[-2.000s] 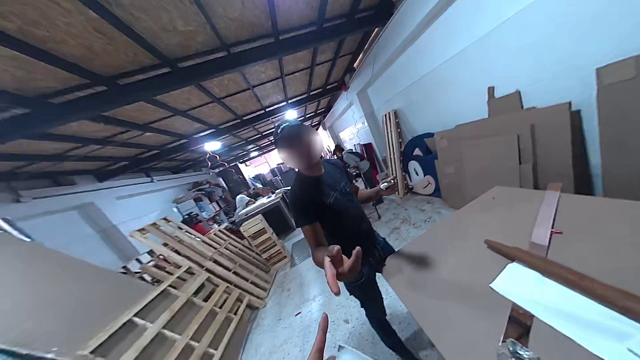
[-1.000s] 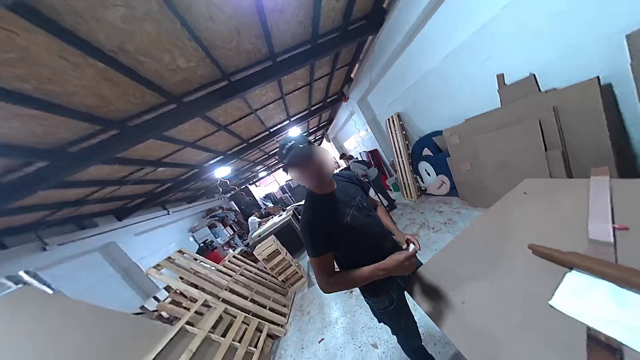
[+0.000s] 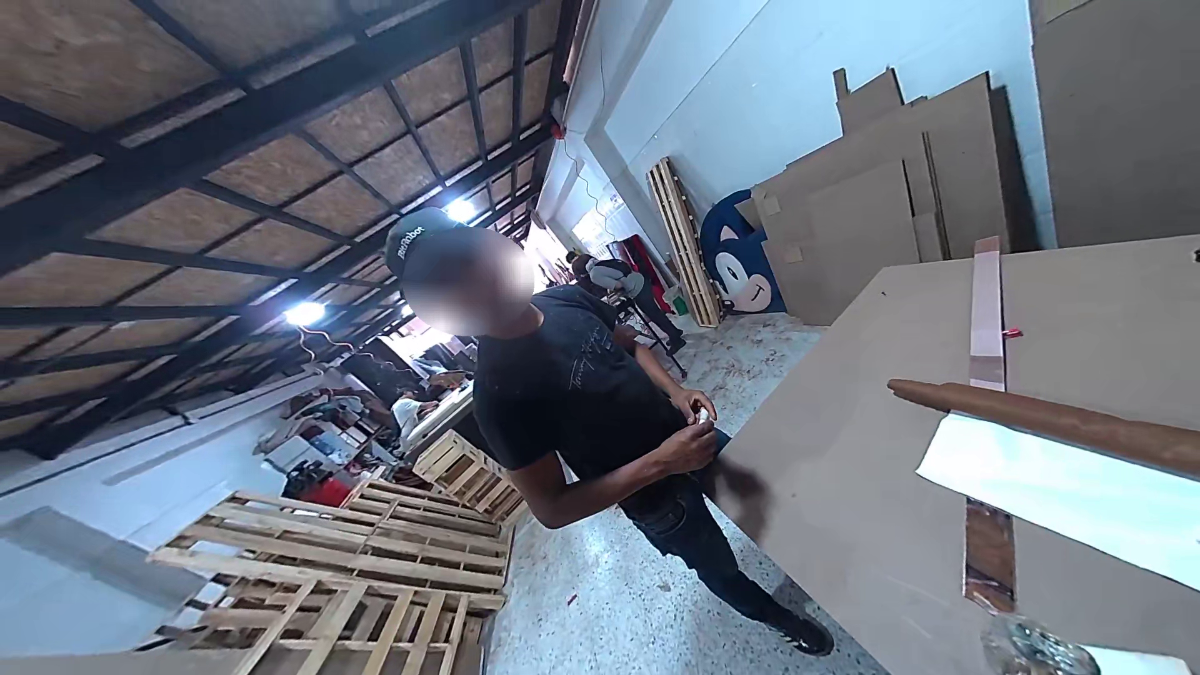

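Neither my left hand nor my right hand shows in the head view now. On the brown tabletop (image 3: 844, 450) at the right lie a long roll of brown paper (image 3: 1050, 412), a white sheet (image 3: 1069, 487) partly beneath it, and a flat strip, perhaps a ruler (image 3: 987, 309), that runs under both. A small red thing (image 3: 1012, 333) lies beside the strip. Near the bottom edge is a clear, shiny object (image 3: 1031, 647), too unclear to name.
A person (image 3: 581, 375) in dark clothes stands at the table's left edge, both hands around a small white thing. Wooden pallets (image 3: 347, 553) lean at the lower left. Cardboard sheets (image 3: 853, 206) and a blue cartoon-character cutout (image 3: 741, 258) stand by the wall. Another person (image 3: 623, 281) bends farther back.
A finger at the bottom edge two seconds ago has left the view. The person's outstretched hand has drawn back, and both of that person's hands are now together at the waist.
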